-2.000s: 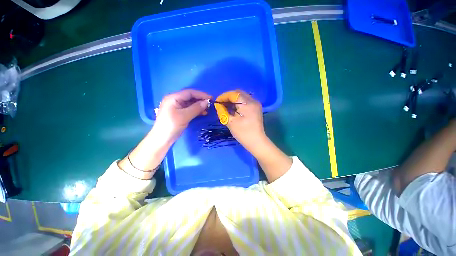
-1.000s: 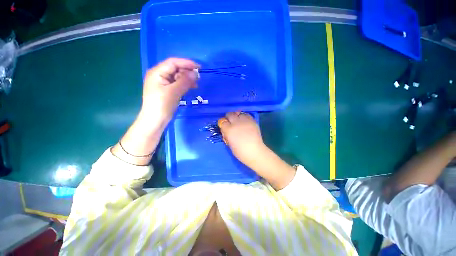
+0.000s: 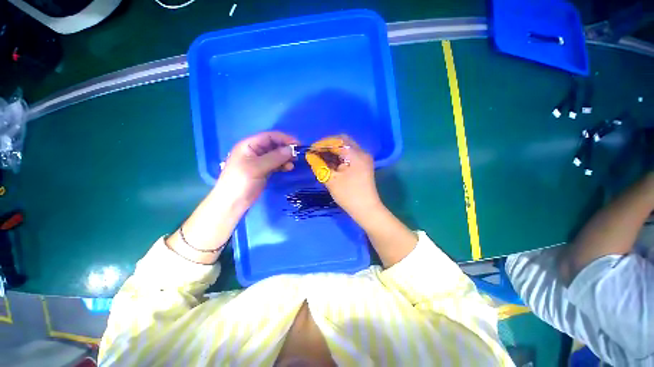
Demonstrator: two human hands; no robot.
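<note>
My left hand [image 3: 257, 162] holds a small white connector housing [image 3: 293, 150] between thumb and fingertips, over the near edge of the large blue tray [image 3: 193, 107]. My right hand [image 3: 348, 170], with yellow-orange finger cots, grips dark terminal wires [image 3: 332, 157] close to the housing's right side. Whether a wire tip is inside the housing is too small to tell. A loose bunch of dark wires [image 3: 313, 203] lies in the smaller blue tray [image 3: 242, 251] below my hands. My hands hide the near part of the large tray.
Several harnesses [image 3: 589, 134] lie on the green worktop beyond the yellow line [image 3: 460, 136]. A neighbour's blue tray [image 3: 538, 54] holds one harness at the upper right. Another person's arm [image 3: 617, 222] rests at the right edge. A clear bag [image 3: 11, 132] and an orange-and-dark tool [image 3: 11, 221] lie far left.
My right hand has risen from the wire bunch with wire in its fingers and come up to the housing. My left hand has lowered and moved towards it. The view has shifted slightly.
</note>
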